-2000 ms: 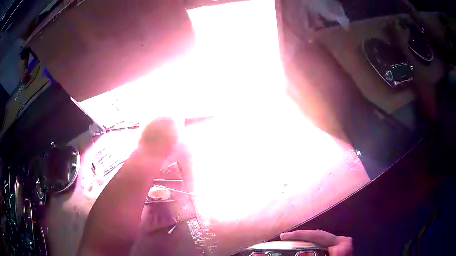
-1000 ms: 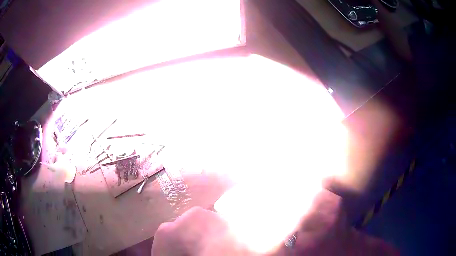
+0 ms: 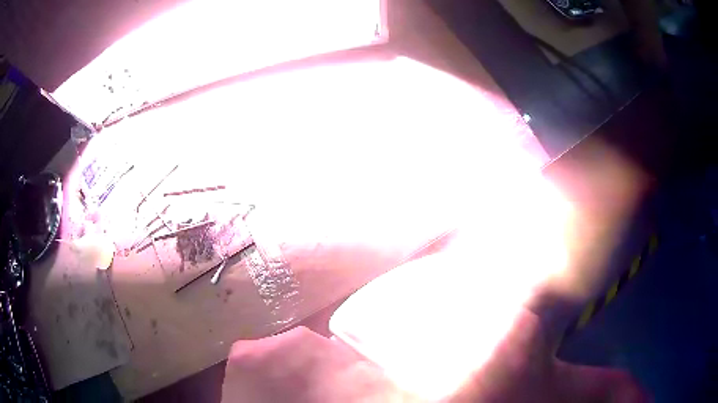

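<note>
A smooth rounded object, likely the silver cover side of a housing (image 3: 425, 319), glares white at the bottom centre, just over the bench's front edge. My left hand (image 3: 295, 366) holds its lower left side; the picture's bottom edge cuts the hand off. My right hand (image 3: 555, 358) is at its right side, dark, blurred and partly washed out by glare. The fingers and any small part between them cannot be made out.
Thin sticks (image 3: 194, 190) and a stained glue pad (image 3: 197, 244) lie left of centre, beside wrinkled clear tape (image 3: 272, 283). Dark housings (image 3: 38, 212) stand at the far left. An open box (image 3: 236, 47) is at the back. Yellow-black tape (image 3: 614, 287) marks the floor at right.
My left hand has come into view and now holds the housing. My right hand has moved into the glare at its right side. The view has shifted, with the bench now higher.
</note>
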